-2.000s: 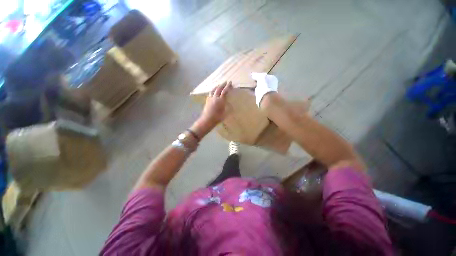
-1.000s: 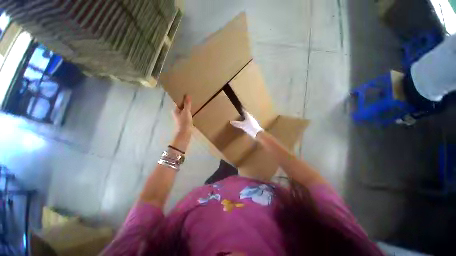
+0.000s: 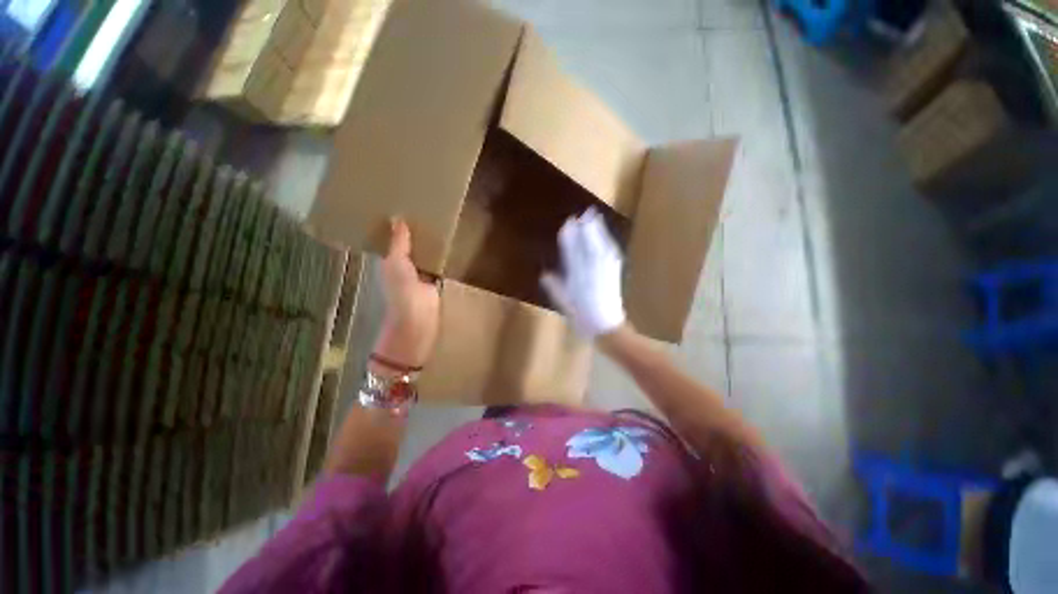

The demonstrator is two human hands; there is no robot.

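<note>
A large open carton (image 3: 406,139), brown with its flaps spread, is held in front of me, its dark inside facing up. My bare left hand (image 3: 408,304) grips the carton at its left side, by the base of the left flap, with the thumb on the flap. My right hand (image 3: 589,269), in a white glove, is over the carton's opening with its fingers apart and holds nothing. Whether its fingertips touch the inside is not clear. The carton's bottom is in shadow.
A tall stack of flat cardboard (image 3: 139,313) stands close on my left on a wooden pallet (image 3: 331,360). More cartons (image 3: 273,58) are at the upper left. Blue plastic stools (image 3: 911,511) and brown cartons (image 3: 957,133) are along the right. A person's light-clothed part shows at the lower right edge.
The carton's flaps have opened wide and its dark inside shows. My right hand has moved over the opening. The cardboard stack is now close on my left.
</note>
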